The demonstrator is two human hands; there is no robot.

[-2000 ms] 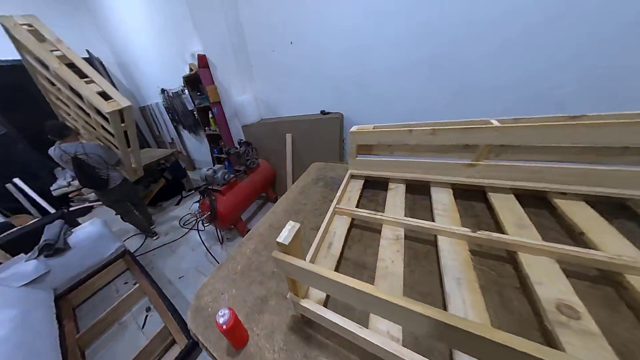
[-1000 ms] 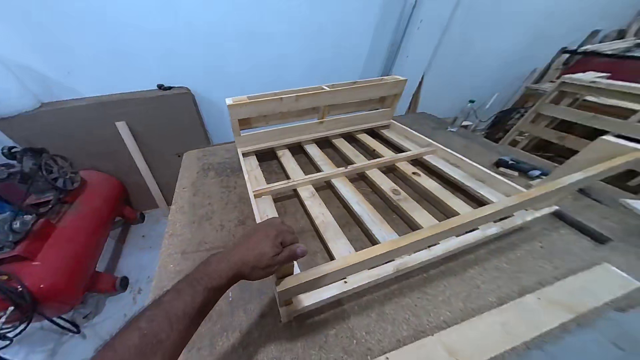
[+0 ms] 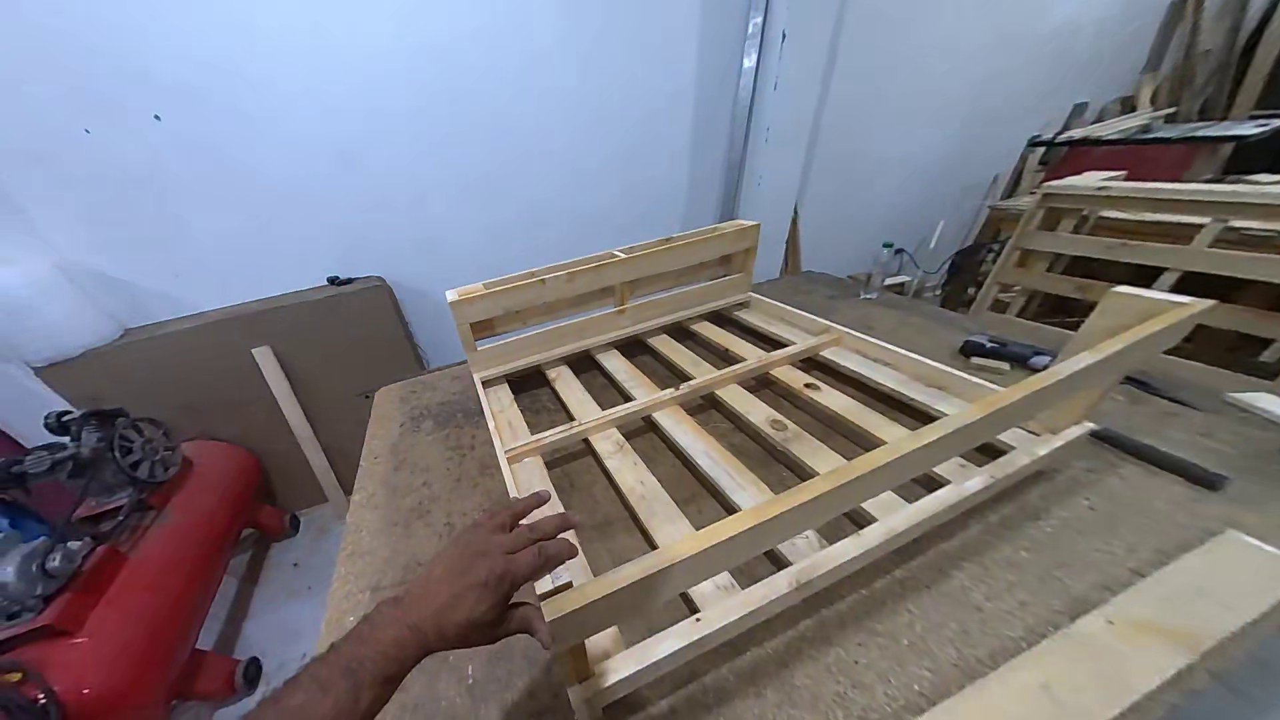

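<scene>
My left hand [image 3: 490, 575] reaches in from the lower left with its fingers spread, over the near left corner of a slatted wooden frame [image 3: 800, 520]. It holds nothing; whether its fingertips touch the wood I cannot tell. The frame lies on a large brown worktable [image 3: 420, 470], its slats running from the near rail toward a raised panel of boards [image 3: 620, 290] at the far end. A crossbar [image 3: 680, 395] spans the slats. A loose pale board [image 3: 1120, 640] lies at the lower right. My right hand is out of view.
A red air compressor [image 3: 150, 590] stands left of the table. Behind it a brown panel [image 3: 340, 350] leans with a wooden strip against it. On the table's right are a power tool [image 3: 1005, 352], a dark rod [image 3: 1160, 458] and a plastic bottle [image 3: 880, 270]. Another slatted frame [image 3: 1150, 250] stands beyond.
The view has swung right since two seconds ago. My left hand, out of view then and loosely curled one second ago, now has its fingers spread.
</scene>
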